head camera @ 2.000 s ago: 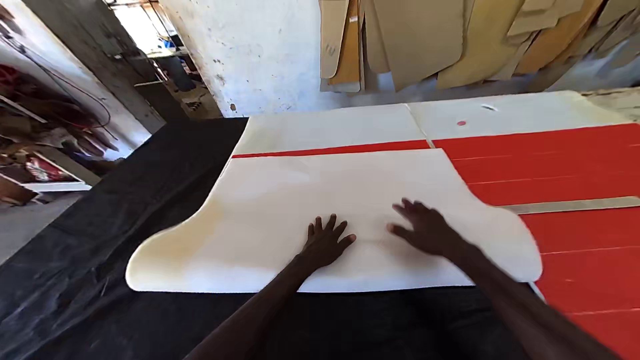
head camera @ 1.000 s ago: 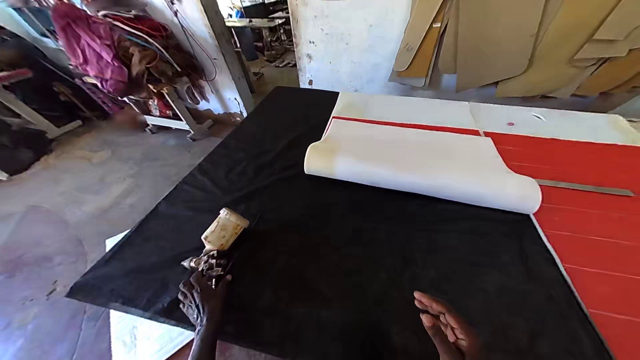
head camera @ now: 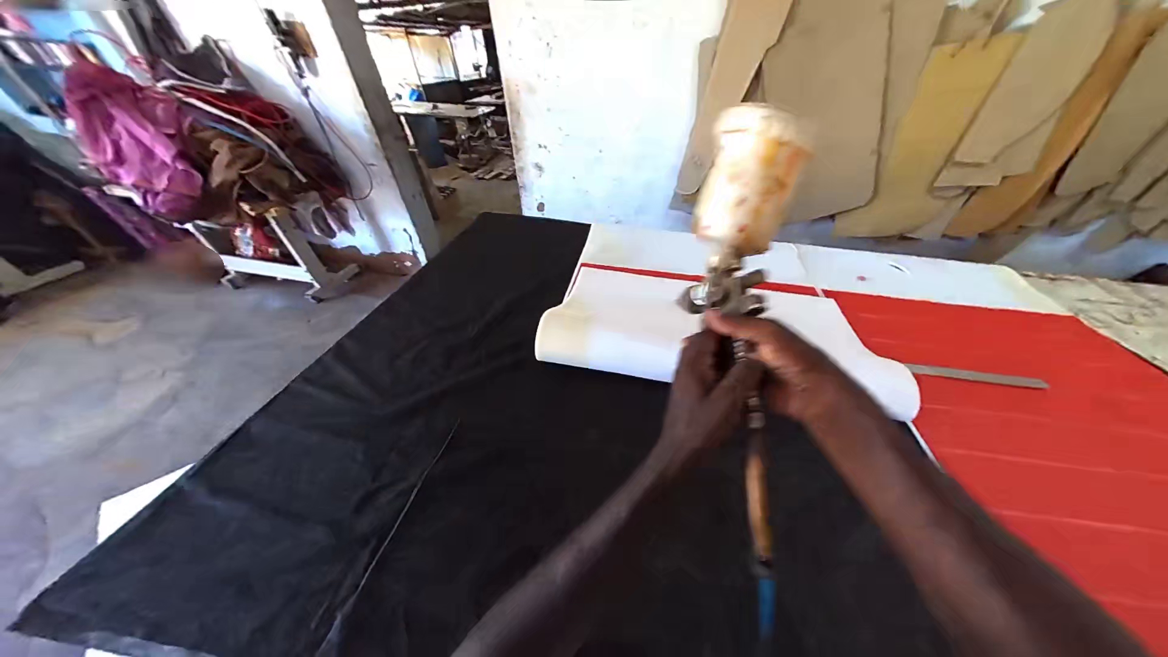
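Note:
Both my hands are on a gravity-feed spray gun (head camera: 727, 290) with a stained cup on top, held upright over the table. My left hand (head camera: 707, 388) closes round its lower part, and my right hand (head camera: 776, 360) grips it from the right, fingers near the gun body. An air hose (head camera: 757, 493) hangs down from the handle. Behind the hands lies a white foam-like sheet (head camera: 630, 319), its near edge curled over. It rests on black fabric (head camera: 547, 511) covering the table. Red material (head camera: 1031, 438) with pale lines lies at the right.
A flat metal ruler (head camera: 981, 376) lies on the red material. Cardboard patterns (head camera: 826, 119) hang on the back wall. At the left stands a white-legged stand (head camera: 292, 260) near heaped cloth (head camera: 137, 137). A doorway (head camera: 447, 100) opens behind the table.
My left hand was flat on the white sheet, then at the spray gun near the table's left front. The gun is now raised further right, with both hands on it. The sheet's near part has been folded back.

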